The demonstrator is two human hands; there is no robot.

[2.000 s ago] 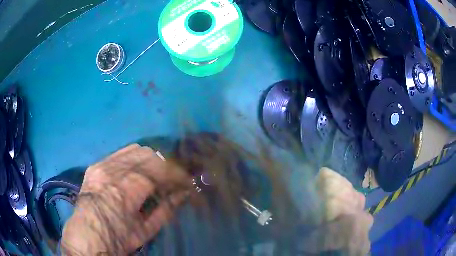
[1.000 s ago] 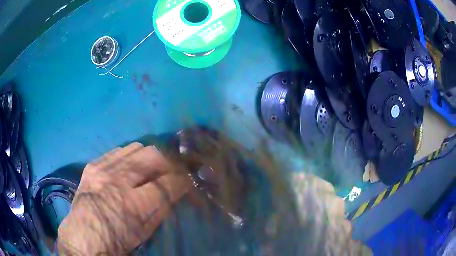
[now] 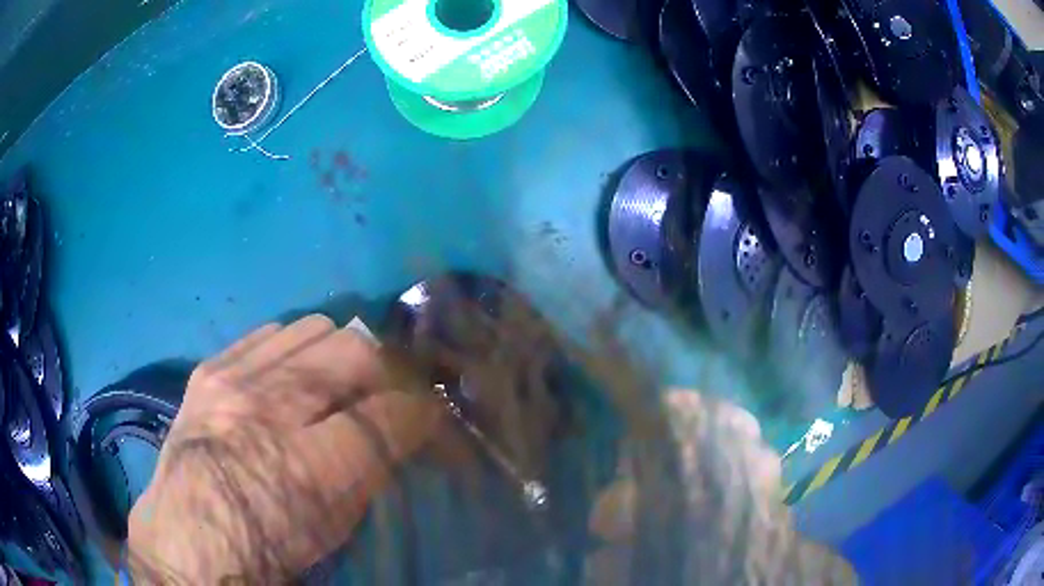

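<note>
My left hand (image 3: 275, 446) is at the lower left, its fingers closed at the left edge of a dark round speaker plate (image 3: 475, 303). Blurred dark strands, like hair, hang over the middle of the view and hide much of the plate. A thin silver soldering iron barrel (image 3: 495, 456) slants across the plate, its tip near my left fingertips. My right hand (image 3: 710, 469) is at the lower right, blurred and partly covered, closed around the iron's hidden handle end. A small white piece (image 3: 360, 329) shows beside my left fingers.
A green solder spool (image 3: 464, 74) stands at the top, its strand running to a small round cup (image 3: 245, 99). Speaker plates (image 3: 910, 246) are heaped at the right, more (image 3: 34, 378) at the left edge. A black curved headset part (image 3: 126, 403) lies left of my left hand.
The iron barrel has moved left and slightly up over the plate from two seconds ago. My right hand has moved left with it. My left hand stays at the plate.
</note>
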